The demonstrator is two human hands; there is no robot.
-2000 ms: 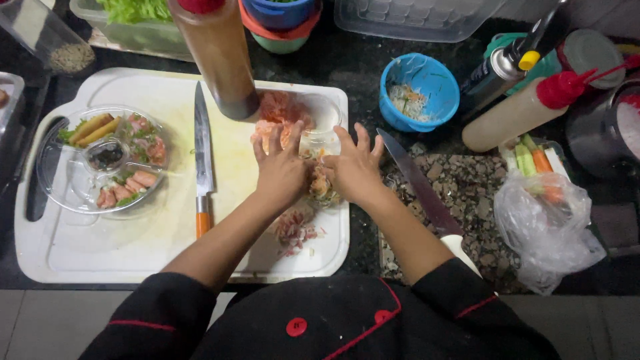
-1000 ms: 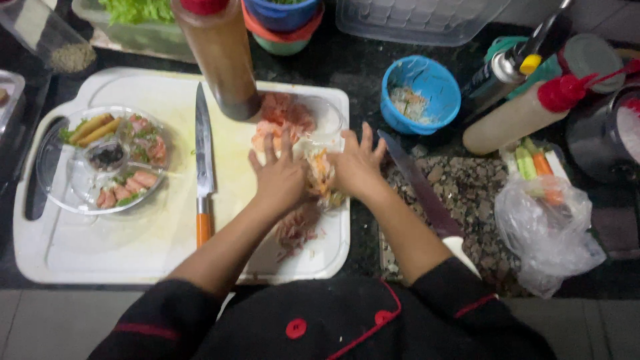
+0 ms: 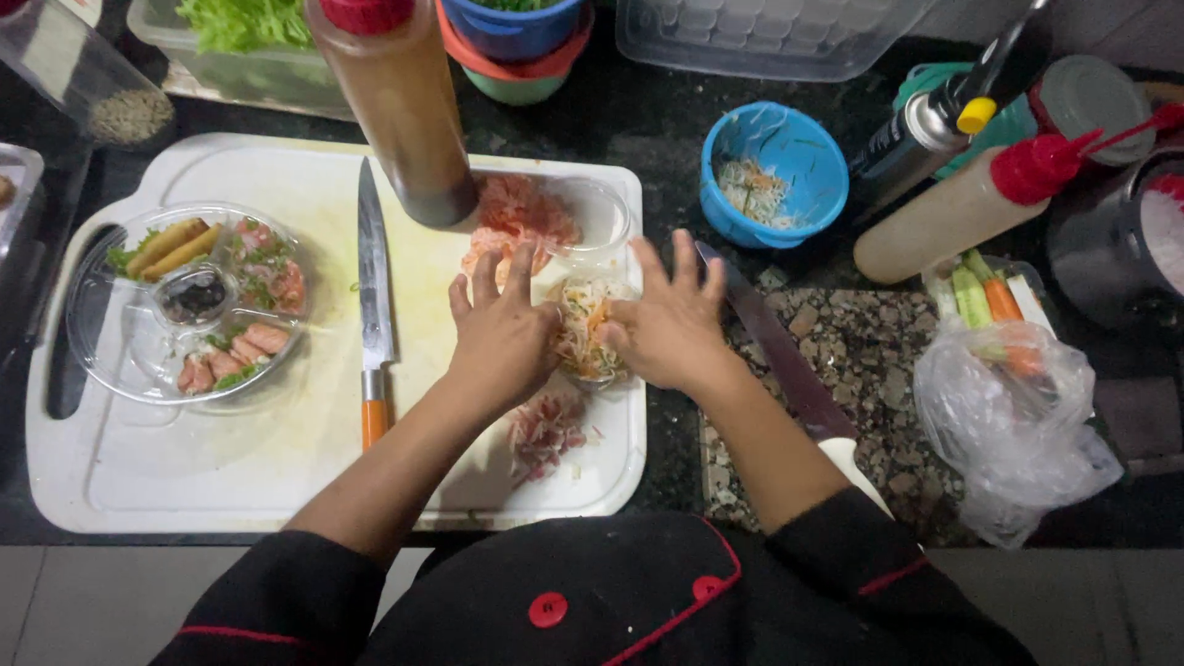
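My left hand (image 3: 504,338) and my right hand (image 3: 675,324) flank a small clear container of shredded vegetables (image 3: 587,319) on the right of the white cutting board (image 3: 277,472). Both thumbs touch the shreds or the container's rim, with the other fingers spread; a firm hold is not visible. Chopped pink fish (image 3: 523,222) lies behind my hands, partly over a clear round lid (image 3: 601,213). Shredded pinkish pieces (image 3: 550,430) lie in front. To the left rests a knife with an orange handle (image 3: 373,277), beside a divided round clear tray (image 3: 88,342) of rolls, sliced fish and greens.
A squeeze bottle of brown sauce (image 3: 407,120) stands behind the board. On the right are a blue plastic bowl (image 3: 721,203), a white-handled knife (image 3: 786,361), a red-capped squeeze bottle (image 3: 953,217), a torch canister (image 3: 911,139) and a plastic bag (image 3: 1008,416) by cut vegetables.
My hands have shifted slightly around the shredded vegetables, and more of the container shows between them now. The bowl, knives and bottles have stayed in place.
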